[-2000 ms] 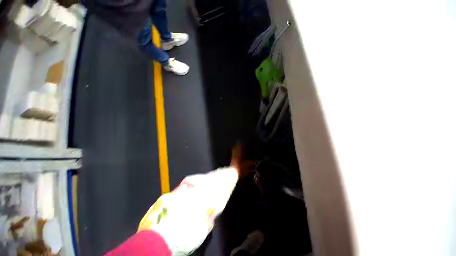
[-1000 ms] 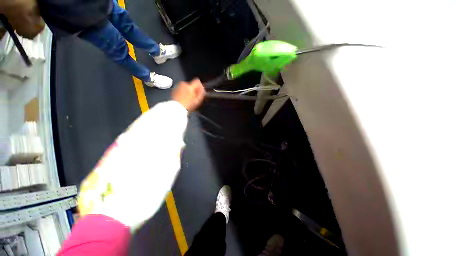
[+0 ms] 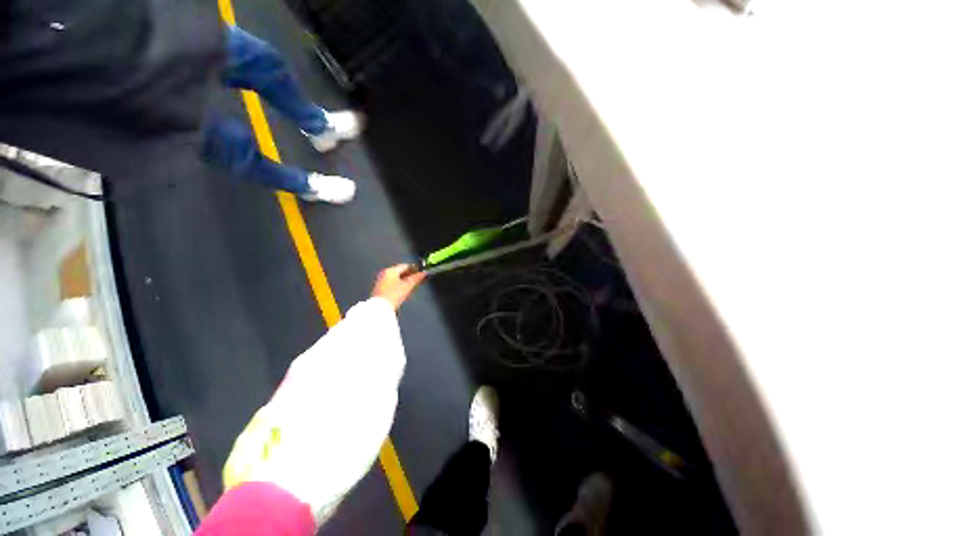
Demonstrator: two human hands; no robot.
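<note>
My left hand (image 3: 396, 285) reaches out from the lower left in a white patterned sleeve cover over a pink sleeve. It is closed around the dark end of a green air blow gun (image 3: 466, 245). The gun's green body points up and right, toward the table's side, with a thin pale line beyond it. A pale hose or strap runs from near the hand to the table's side. The fingers are small and partly blurred. My right hand is not in view.
The white table (image 3: 754, 262) fills the right. A coiled hose (image 3: 524, 325) lies in the dark area beside it. A person in jeans and white shoes (image 3: 331, 188) stands ahead by the yellow floor line. Shelves (image 3: 94, 461) with white stacks stand left.
My left hand reached toward the hanging green gun, took hold of its dark end, and the gun swung out. In the last second the gun has moved lower and left, clear of the tabletop.
</note>
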